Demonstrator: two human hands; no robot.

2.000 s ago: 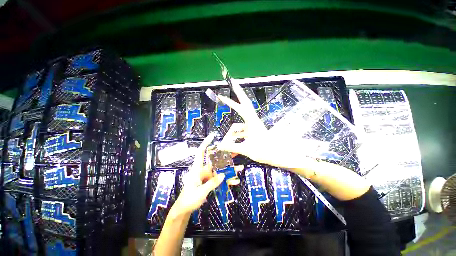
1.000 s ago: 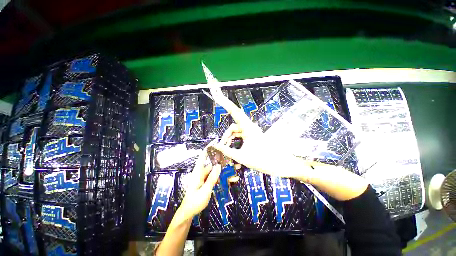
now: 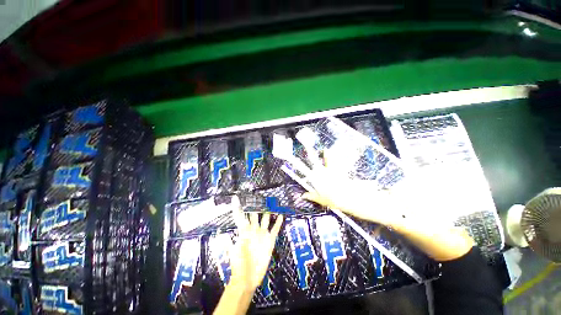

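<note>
My left hand [image 3: 253, 249] is over the tray's front half, fingers spread, with no thing seen gripped. Just beyond its fingertips a small blue part [image 3: 274, 204] shows in the black tray's [image 3: 295, 303] middle row. My right hand [image 3: 344, 194] is overexposed, right of that part, over a clear glossy sheet [image 3: 372, 163] lying across the tray. A small whitish piece [image 3: 283, 146] shows by its upper fingers; whether it is held cannot be told. No tweezers can be made out. Stepped blue parts [image 3: 301, 255] lie in the tray's front and back pockets.
A tall stack of black trays [image 3: 123, 203] with blue parts stands at left. A white-grey printed sheet [image 3: 446, 166] lies right of the tray. A round fan [image 3: 544, 224] is at far right. A pale strip [image 3: 455, 101] runs behind the tray. A white piece [image 3: 200, 216] lies in the middle row.
My hands have moved apart. The left hand's fingers have spread, and the brown-grey piece is no longer seen between the hands. The camera view has shifted and tilted.
</note>
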